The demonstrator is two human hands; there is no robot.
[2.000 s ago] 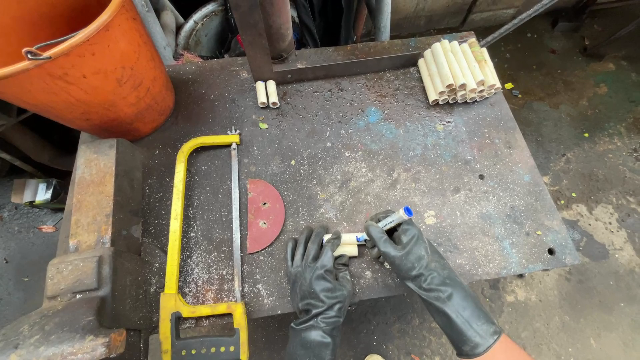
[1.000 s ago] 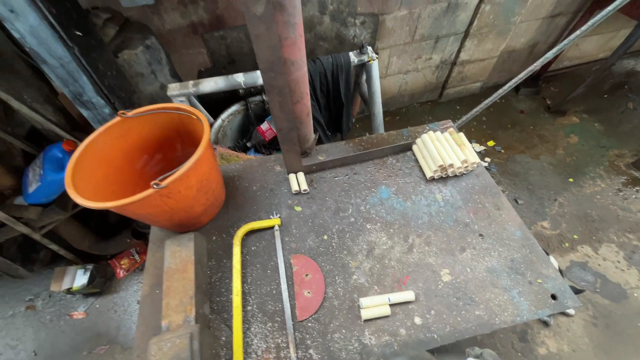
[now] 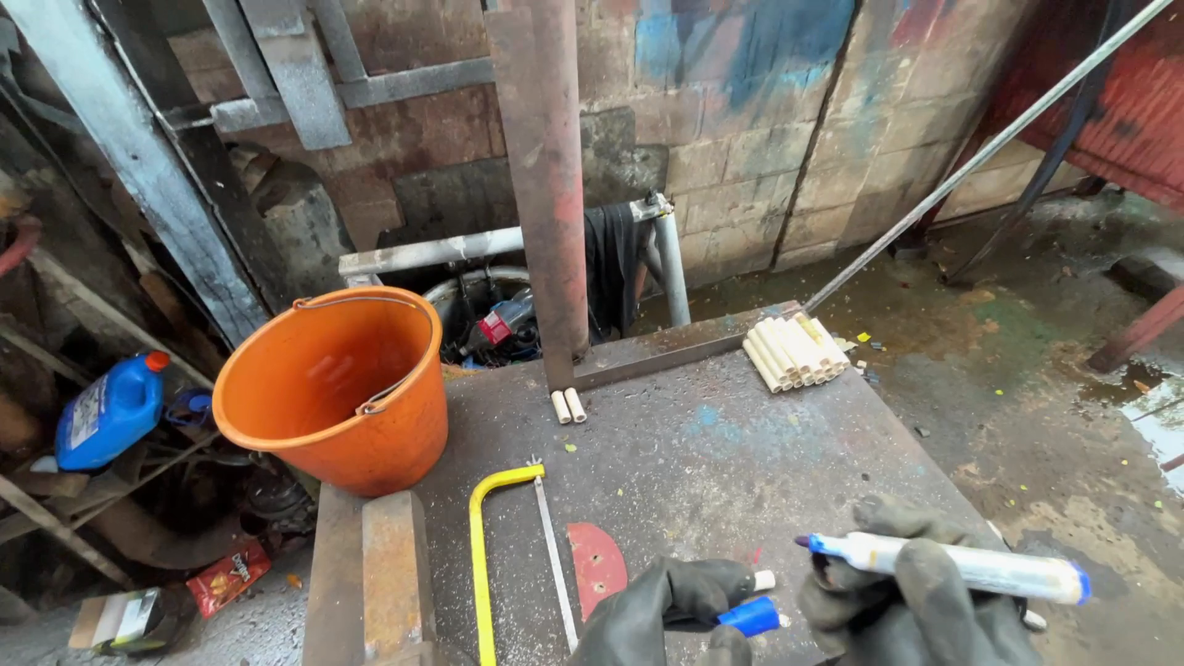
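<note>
My right hand point(image 3: 925, 592), in a black rubber glove, holds a white marker point(image 3: 962, 564) with its dark tip bare and pointing left. In my left hand point(image 3: 661, 610), gloved alike, is the blue marker cap point(image 3: 751, 616). The end of a short cream plastic tube point(image 3: 764, 580) shows behind my left fingers; the rest is hidden. To the left lie a red half-disc point(image 3: 597, 566) and a yellow hacksaw point(image 3: 478, 555). Two short tubes point(image 3: 568, 405) stand by the post, and a stack of cream tubes point(image 3: 797, 351) lies at the table's back right.
An orange bucket point(image 3: 407, 435) rests at the back left of the metal table point(image 3: 647, 462), behind a rusty vise point(image 3: 395, 573). A red post point(image 3: 546, 185) rises at the back edge, and a slanting metal rod point(image 3: 980, 157) at the back right. A blue jug point(image 3: 109, 412) is at far left.
Both hands were low on the table at a tube, then out of view; now they are back, with marker and cap apart. The view has tilted up.
</note>
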